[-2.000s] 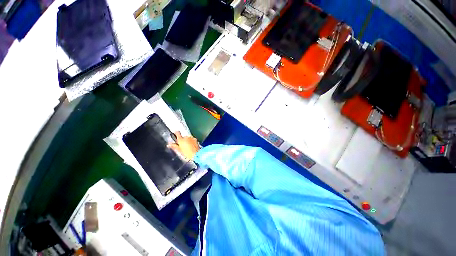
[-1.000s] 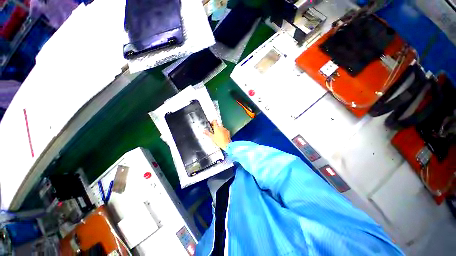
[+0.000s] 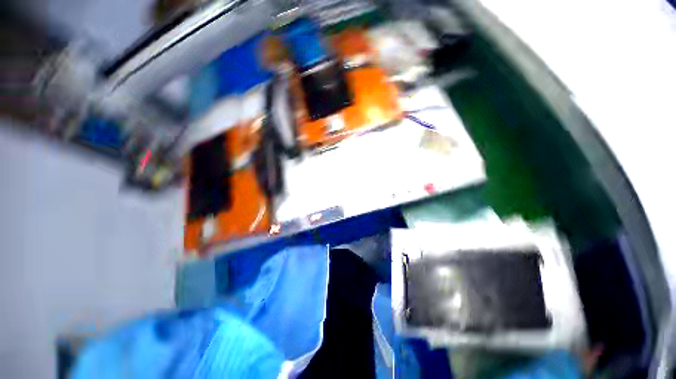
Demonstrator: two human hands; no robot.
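The view is strongly blurred. A flat black panel point(image 3: 478, 289) lies on a white foam sheet point(image 3: 465, 237) at the lower right. A small blurred part of my right hand point(image 3: 591, 359) shows by the sheet's lower right corner, with its blue sleeve cut off by the bottom edge. Its fingers and any hold cannot be made out. My left hand is not in view; only a blue sleeve shows at the lower left.
A white twin-station machine point(image 3: 370, 174) stands ahead, with black parts on two orange plates point(image 3: 248, 200) and dark ribbed strips between them. The green bench point(image 3: 496, 126) runs to its right, bordered by a long curved white table point(image 3: 593, 66). A grey surface fills the left.
The view has swung left to the other machine, so the black panel now shows at the lower right. My right hand has gone from the panel's long edge to near the sheet's corner.
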